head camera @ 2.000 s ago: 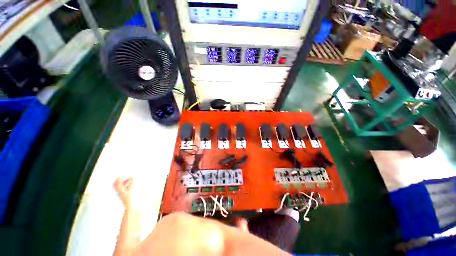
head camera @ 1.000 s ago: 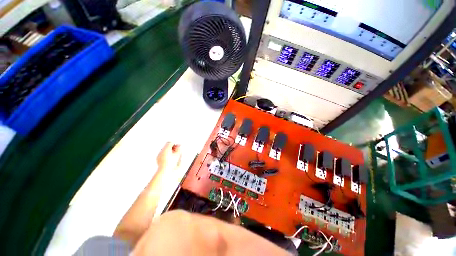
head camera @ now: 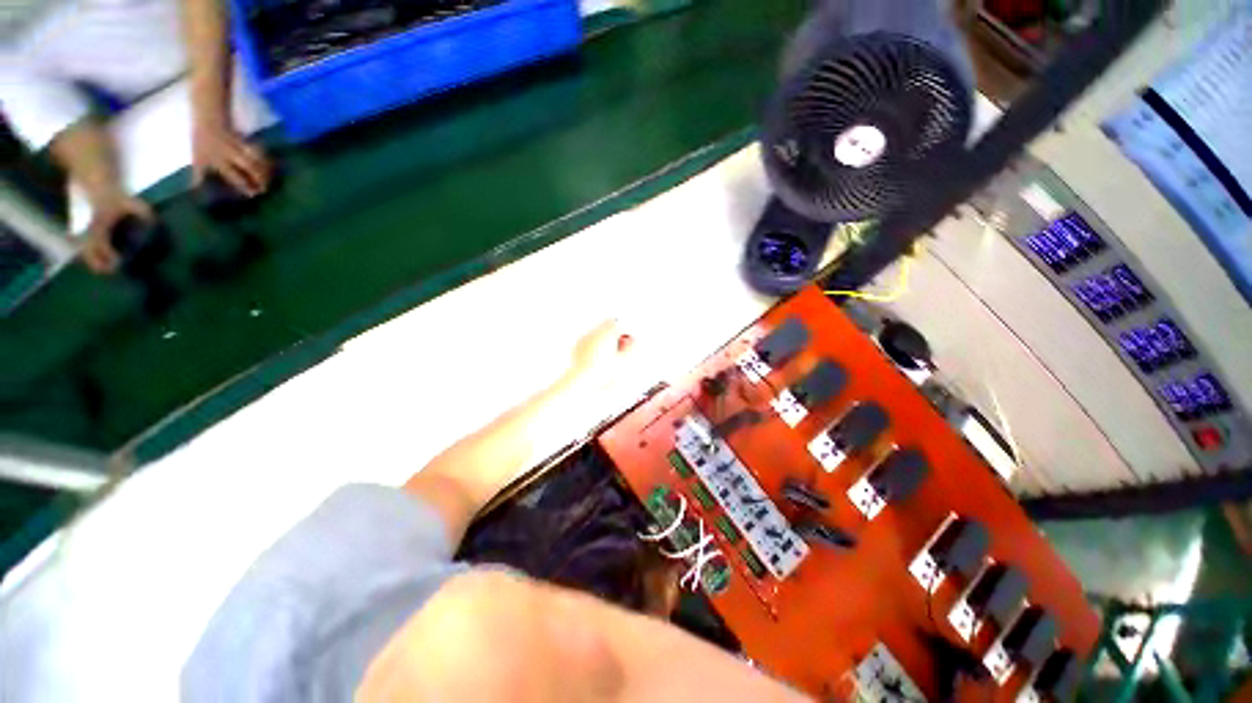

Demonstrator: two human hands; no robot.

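Black power adapters stand in a row in white sockets on the orange-red board. Their black cords lie between the sockets and the grey connector strip. Small green circuit boards with white leads are at the board's near edge. My left hand rests on or just over the white bench, left of the board. It is overexposed, so its fingers and any small thing in it are unclear. A large bare part of my right arm crosses the bottom; my right hand is not visible.
A black fan stands on the white bench beside the pale test rack. Another person's hands hold dark items over the green belt. A blue bin with black items is beyond the belt.
The view has swung left and tilted, so the board and rack have shifted right. The other person's hands have come into view. My left arm remains stretched over the bench.
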